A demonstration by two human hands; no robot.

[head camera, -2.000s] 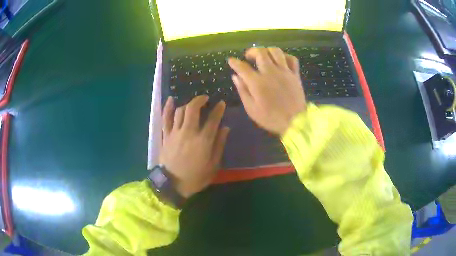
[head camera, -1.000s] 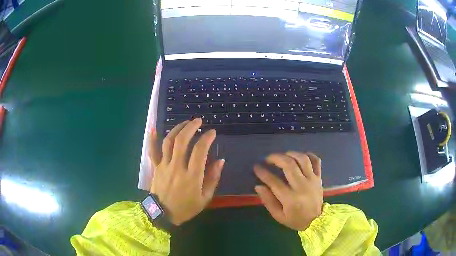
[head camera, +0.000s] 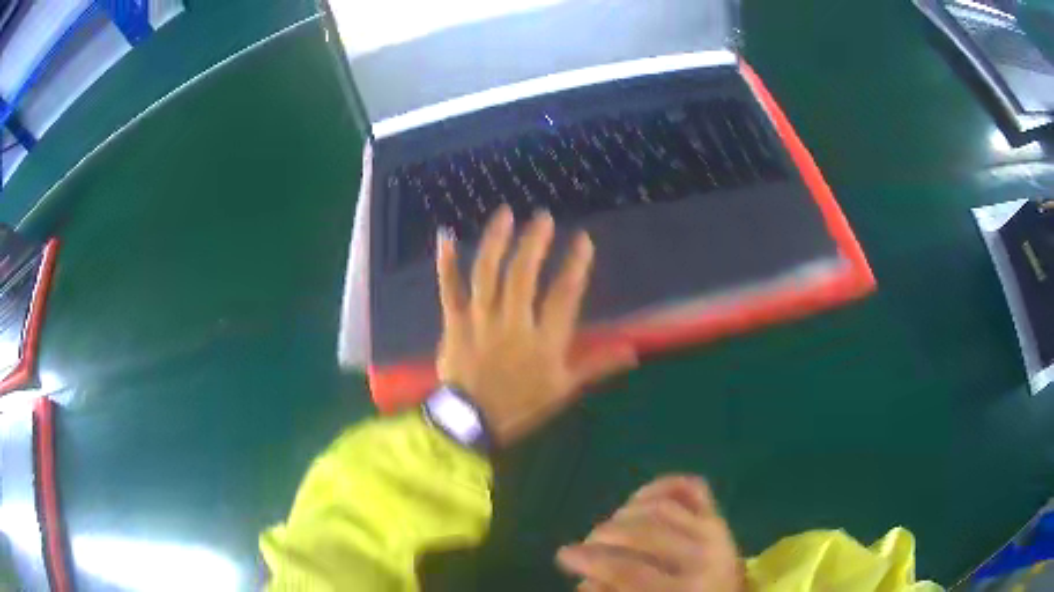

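Observation:
An open dark grey laptop (head camera: 705,249) lies on a red pad (head camera: 740,310) in front of me, with a white sheet (head camera: 356,289) showing at its left edge. Its display (head camera: 520,46) is pale grey and cut off by the top edge. My left hand (head camera: 514,324) is spread over the palm rest and the lower keyboard, fingers apart, holding nothing; contact cannot be told. A watch (head camera: 457,416) is on that wrist. My right hand (head camera: 665,541) is blurred, below the laptop's front edge, its fingers curled; I cannot tell whether it holds anything.
The table has a glossy green mat (head camera: 231,208). Other laptops (head camera: 994,58) stand at the upper right and on red pads at the left edge. A black block (head camera: 1034,266) lies on a white sheet at the right. A blue frame (head camera: 69,58) shows at the upper left.
My right hand has moved off the palm rest, down toward me. My left hand has shifted right with its fingers spread. The view has tilted. The display, bright yellow-white earlier, now looks pale grey.

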